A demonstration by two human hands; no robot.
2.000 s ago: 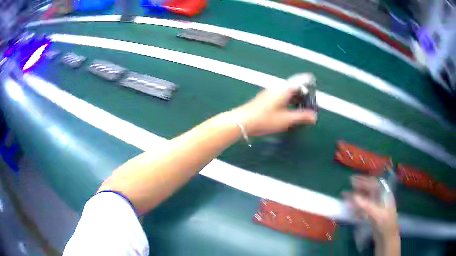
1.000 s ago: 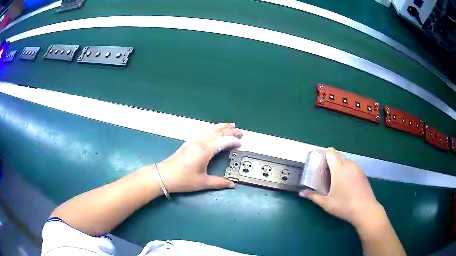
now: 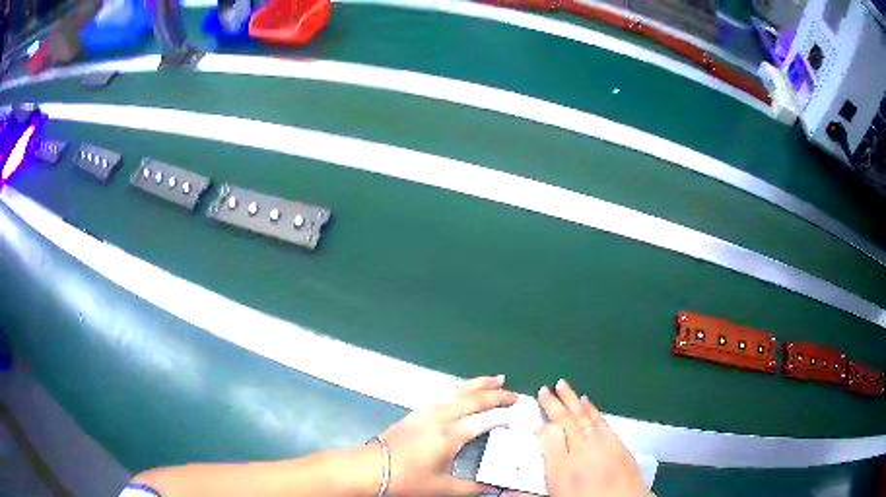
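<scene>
A silver-white plate (image 3: 515, 454) lies on the near green ledge at the bottom centre, partly cut off by the picture's edge. My left hand (image 3: 449, 439) spans its left end, fingers at the far edge and thumb near the bottom. My right hand (image 3: 589, 448) lies over its right part, fingers pointing away. Whatever lies under the plate is mostly hidden. Grey carriers with shiny studs (image 3: 269, 215) lie in a row on the lane to the left. Red carriers (image 3: 726, 342) lie in a row on the same lane to the right.
A purple-glowing unit (image 3: 17, 153) stands at the far left. A red bin (image 3: 289, 21) and a blue bin (image 3: 117, 26) are at the back left. A white box (image 3: 837, 73) stands at the upper right. Pale metal strips (image 3: 418, 167) divide the green lanes.
The silver-white plate, before in my right hand over the right end of a studless-looking grey fixture, now lies flat under both hands. The view has shifted, showing the far bins and white box more.
</scene>
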